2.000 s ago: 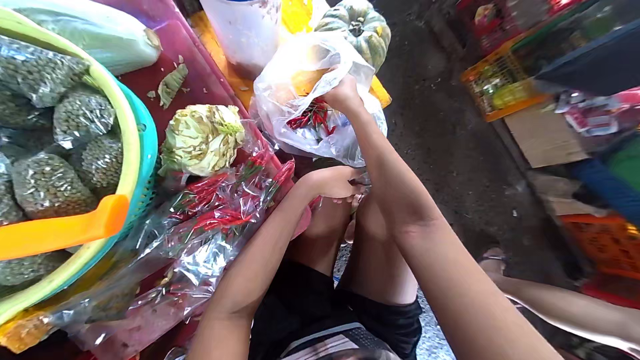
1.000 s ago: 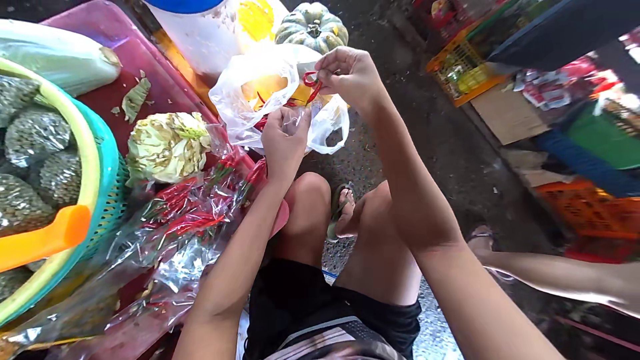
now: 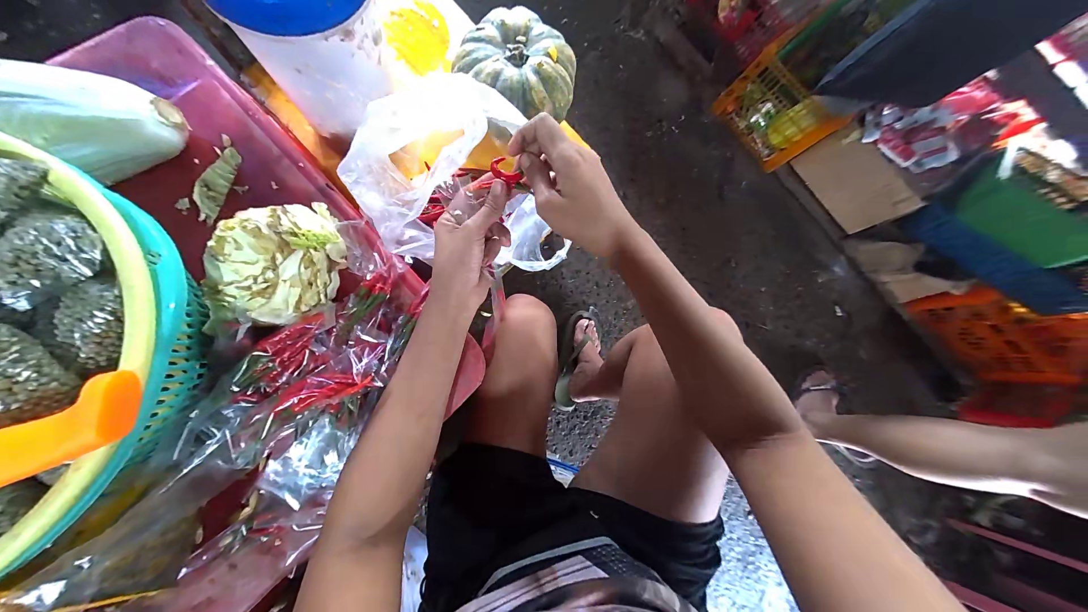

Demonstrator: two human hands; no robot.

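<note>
My right hand point(image 3: 565, 183) pinches a red chili pepper point(image 3: 507, 172) above an open white plastic bag point(image 3: 408, 136). Just left of it, my left hand point(image 3: 470, 229) has its fingers closed on thin clear plastic, with red chilies showing at its fingertips; how many it holds I cannot tell. More red chilies point(image 3: 432, 209) lie in the white bag. Clear plastic packs of red chilies point(image 3: 319, 374) lie on the pink tray point(image 3: 246, 110), beside and partly behind my left forearm. A trimmed cabbage head point(image 3: 274, 263) sits next to them.
A teal basket point(image 3: 174, 340) with bagged small round produce stands at the left. A pale long vegetable point(image 3: 81, 119) lies on the tray. Behind the bag are a white bucket point(image 3: 314, 68) and a green pumpkin point(image 3: 518, 64). Another person's leg point(image 3: 943, 450) is at the right, below orange crates point(image 3: 994, 336).
Two seconds ago my right hand was in the white bag; it has come out and now holds a chili. My left hand has moved up beside it.
</note>
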